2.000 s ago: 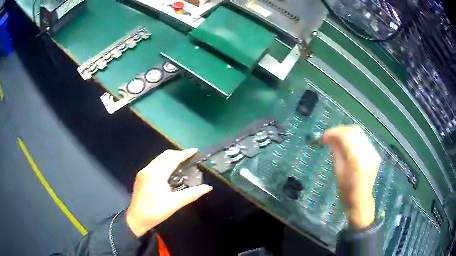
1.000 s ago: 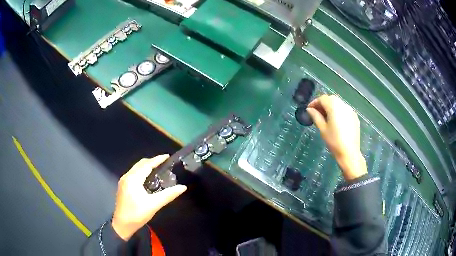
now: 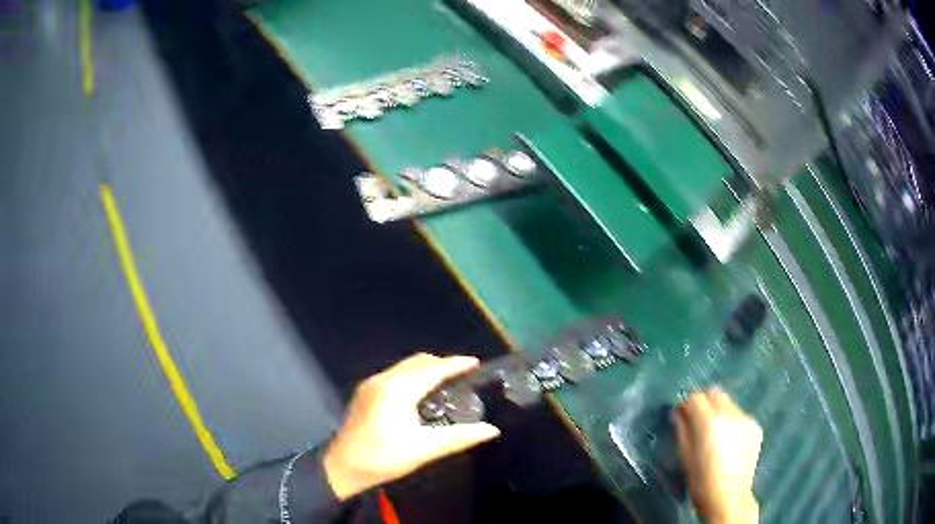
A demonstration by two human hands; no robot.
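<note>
My left hand (image 3: 410,422) grips the near end of a dark four-position metal holder (image 3: 523,378) over the bench edge. Round parts with shiny centres sit in some of its pockets. My right hand (image 3: 718,450) is over the clear blister tray (image 3: 795,409), fingers curled together; blur hides whether it holds a part. A dark part cluster (image 3: 745,319) lies at the tray's far end.
A fixture plate with round silver-white components (image 3: 443,182) lies partly under the green platform (image 3: 595,194). A scalloped strip (image 3: 405,90) lies farther back. The machine has a red knob (image 3: 555,43). Conveyor rails (image 3: 836,271) run at the right. The bench edge (image 3: 461,278) borders a dark gap.
The view has swung, shifting the bench rightward and down in the picture. My right hand has moved from the dark parts at the tray's far end towards its near side. My left hand keeps its grip.
</note>
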